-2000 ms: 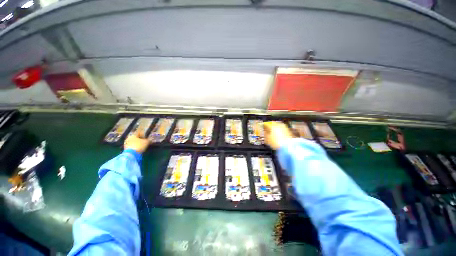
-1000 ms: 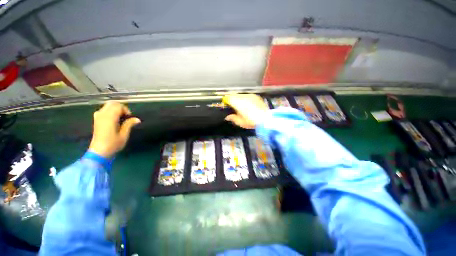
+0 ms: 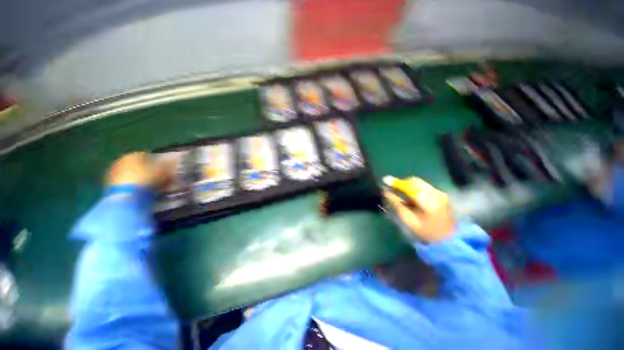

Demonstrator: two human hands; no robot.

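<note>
The view is blurred. A black foam tray lies at a slant in front of me, with several phone mid-frames side by side in it. My left hand is at the tray's left end, its fingers over the leftmost mid-frame; its grip is unclear. A black cable bundle with a gold-speckled left end lies below the tray's right end. My right hand, with a yellow finger cot, is just right of the bundle, fingertips close together; I cannot tell if they hold a cable.
Another loaded tray lies behind, along the bench's back ledge. More trays and dark strips lie at the right, with a flat pale rectangle and a pink frame behind. A blue-clothed person is at the right edge.
The view has swung right. The black tray my hands were at by the back ledge no longer shows there. My right hand has moved from the back to beside the cable bundle; my left is at the front tray.
</note>
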